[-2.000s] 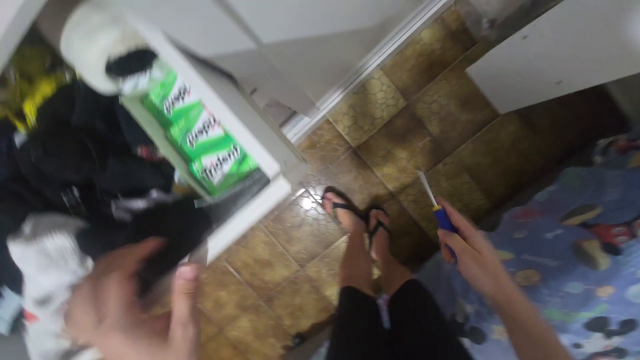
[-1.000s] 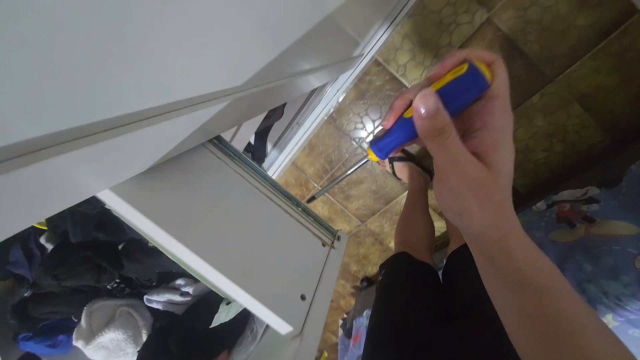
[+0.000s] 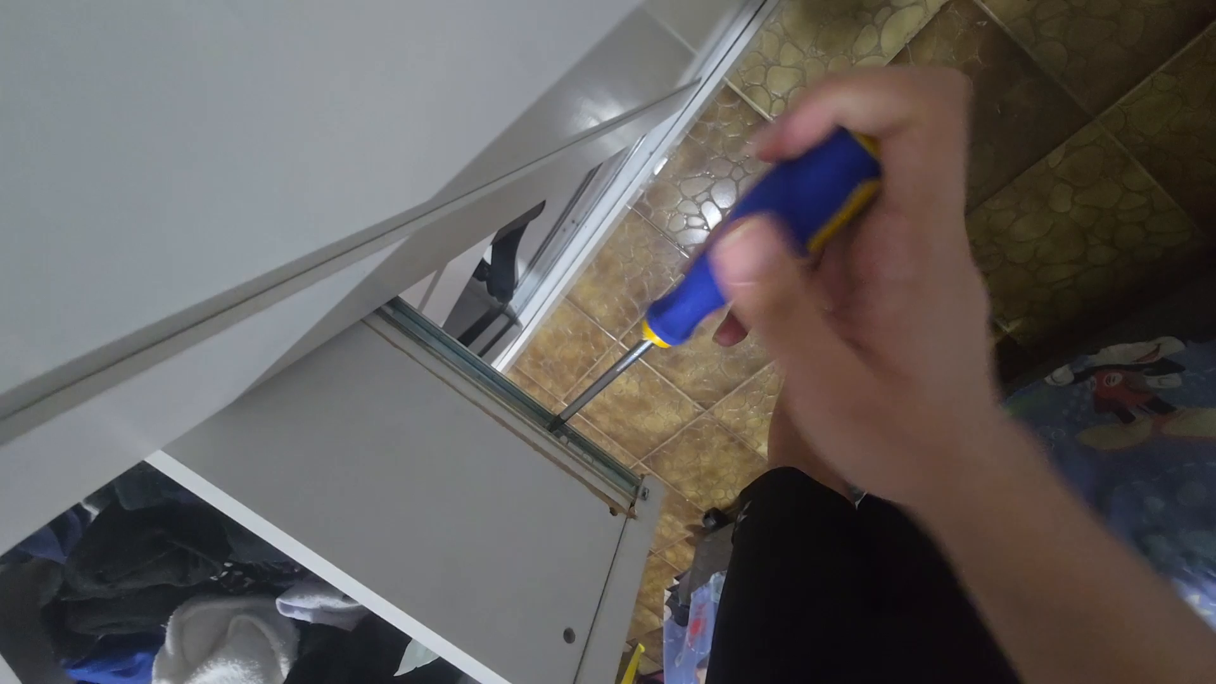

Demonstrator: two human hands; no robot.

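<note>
My right hand (image 3: 883,275) grips a screwdriver (image 3: 779,218) by its blue and yellow handle. The screwdriver's metal shaft slants down to the left, and its tip meets the metal drawer slide (image 3: 513,394) along the side of a pulled-out white drawer (image 3: 446,503). A small dark hole shows in the white side panel near its front corner. Whether the tip sits on a screw cannot be made out. My left hand is out of the frame.
White cabinet fronts (image 3: 237,142) fill the upper left. Dark and white clothes (image 3: 190,589) lie in a compartment at the lower left. Brown tiled floor (image 3: 722,446) lies beneath my hand. Cartoon-print fabric (image 3: 1121,446) is at the right, my black-clad legs (image 3: 817,589) below.
Two seconds ago the screwdriver was held low at the right, away from the drawer; its tip now meets the slide. My left hand has left the view, which has shifted closer to the drawer.
</note>
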